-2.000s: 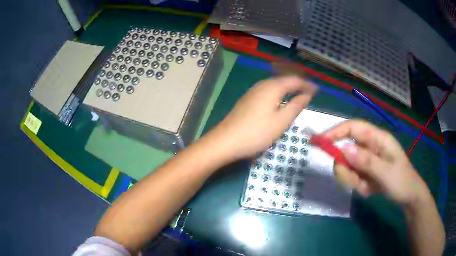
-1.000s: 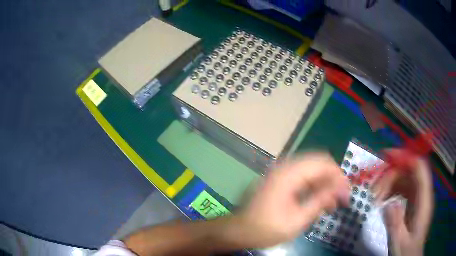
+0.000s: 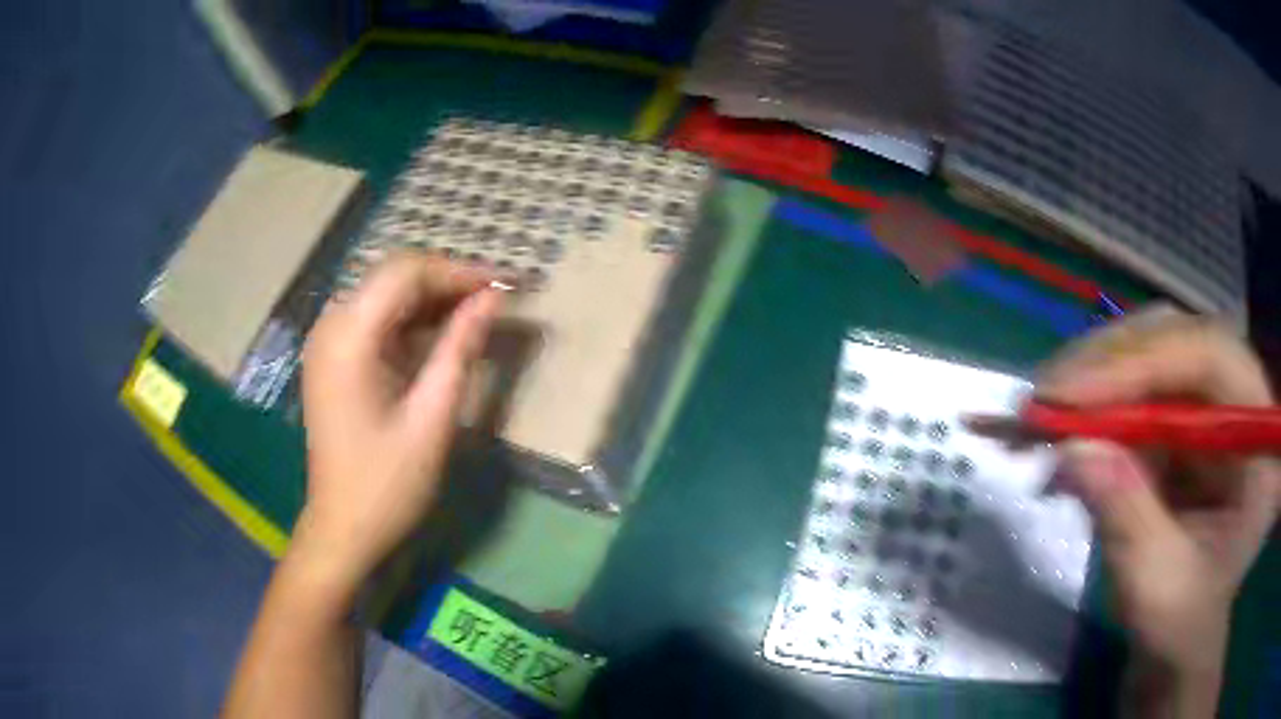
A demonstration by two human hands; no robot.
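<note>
My left hand [image 3: 401,386] is over the left-hand tray stack [image 3: 597,358], thumb and index finger nearly meeting at the inner edge of the disc rows. A small silver glint shows at their tips; blur hides whether they hold a speaker unit. Rows of discs cover the stack's back and left part; its tan board shows at front right. My right hand [image 3: 1173,450] holds the red test probe [image 3: 1145,426], its dark tip pointing left over the right-hand blister tray [image 3: 1033,520]. Discs fill that tray's left part.
A smaller tan board stack [image 3: 253,260] lies at the far left. Filled trays [image 3: 1096,155] and brownish empty blister trays [image 3: 829,63] stand at the back. A brown-red square piece [image 3: 916,239] lies by the blue tape. A green label [image 3: 503,649] is on the bench's front edge.
My left hand has moved left from the right-hand tray to the left-hand tray stack. My right hand keeps the red probe, now held level. The camera view has shifted left and back.
</note>
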